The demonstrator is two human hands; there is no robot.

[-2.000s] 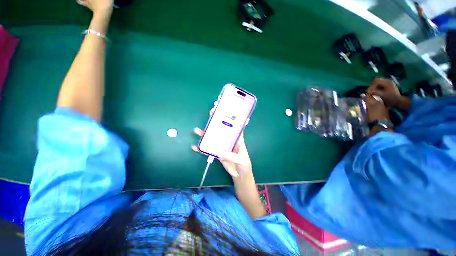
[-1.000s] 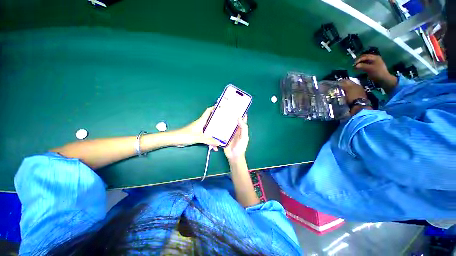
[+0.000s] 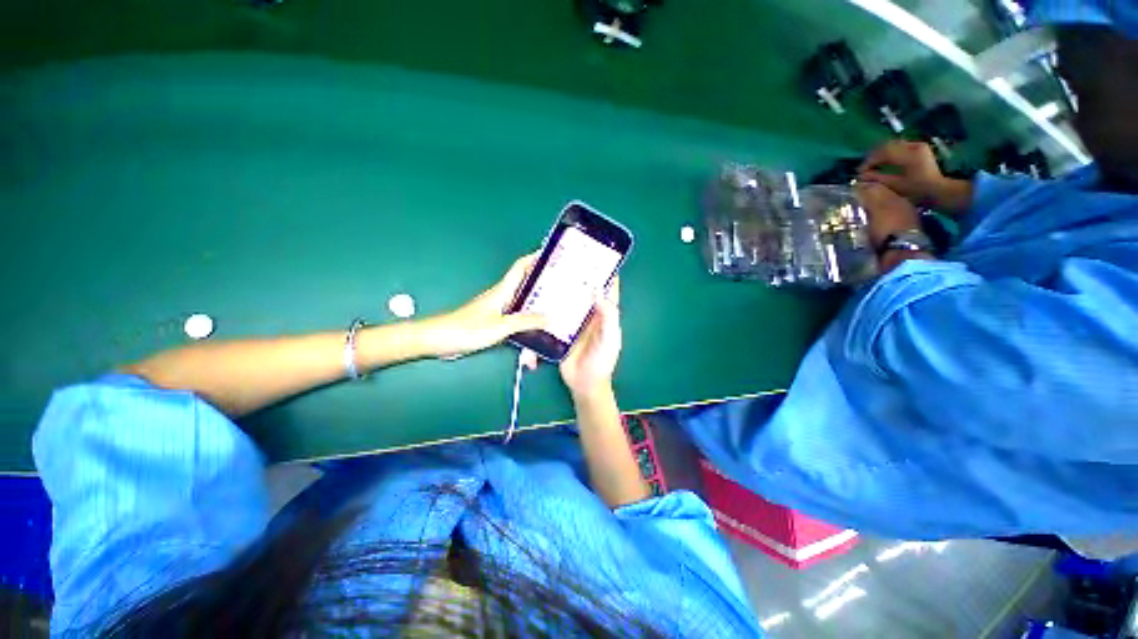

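Note:
A smartphone (image 3: 572,282) with a dark frame and a white page with dark bands on its screen is held tilted above the green mat. My left hand (image 3: 494,320), with a bracelet on the wrist, grips its left and lower edge, the thumb at the screen's lower part. My right hand (image 3: 594,350) holds it from the right and below; some fingers are hidden behind it. A thin white cable (image 3: 514,397) hangs from its bottom edge.
White discs (image 3: 199,326) lie on the green mat (image 3: 312,187). Black modules (image 3: 612,23) with white tabs stand at the far side and right. At right, a person's hands (image 3: 901,187) are by clear plastic boxes (image 3: 755,225). A pink box (image 3: 786,531) is below the bench.
My left hand has come from the far left of the bench to the phone. The phone's screen has changed from pinkish to a white page with dark bands. The neighbour's hands have moved.

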